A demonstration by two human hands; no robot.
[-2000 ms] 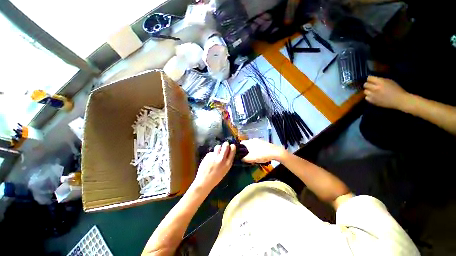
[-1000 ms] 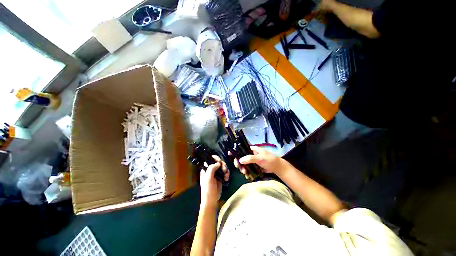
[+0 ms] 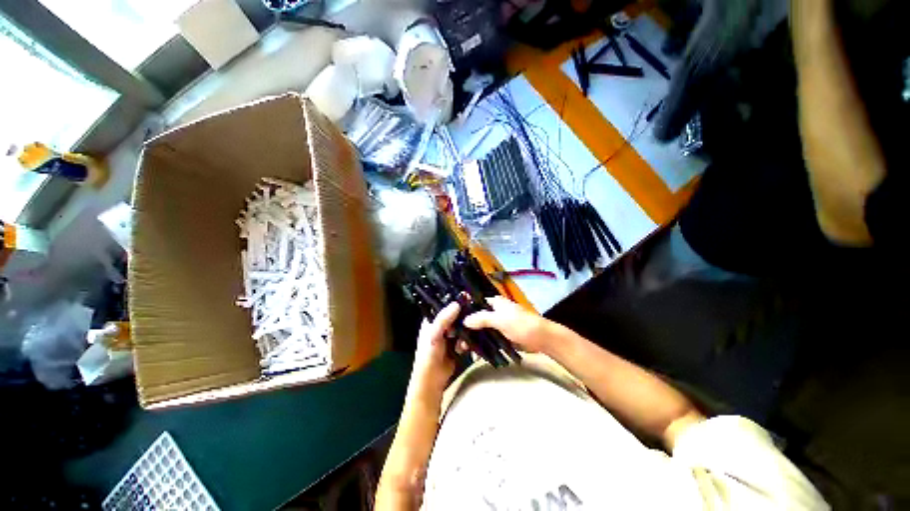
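Note:
A bundle of black rods is held close to my body at the table's front edge. My left hand grips the bundle from the left. My right hand grips it from the right, close beside the left hand. More black rods with thin leads fanning upward lie side by side on a white sheet. A clear bag of black rods with a white label lies left of them.
A large open carton with white plastic strips stands at left. A thin red curved item lies at the table edge. Loose rods lie on the far sheet. White rolls stand behind. Another person's arm shows at right.
Two seconds ago my hands were together farther forward; a second ago each held a separate bunch of rods. Now the rods are together in one bundle. The other person's arm has moved.

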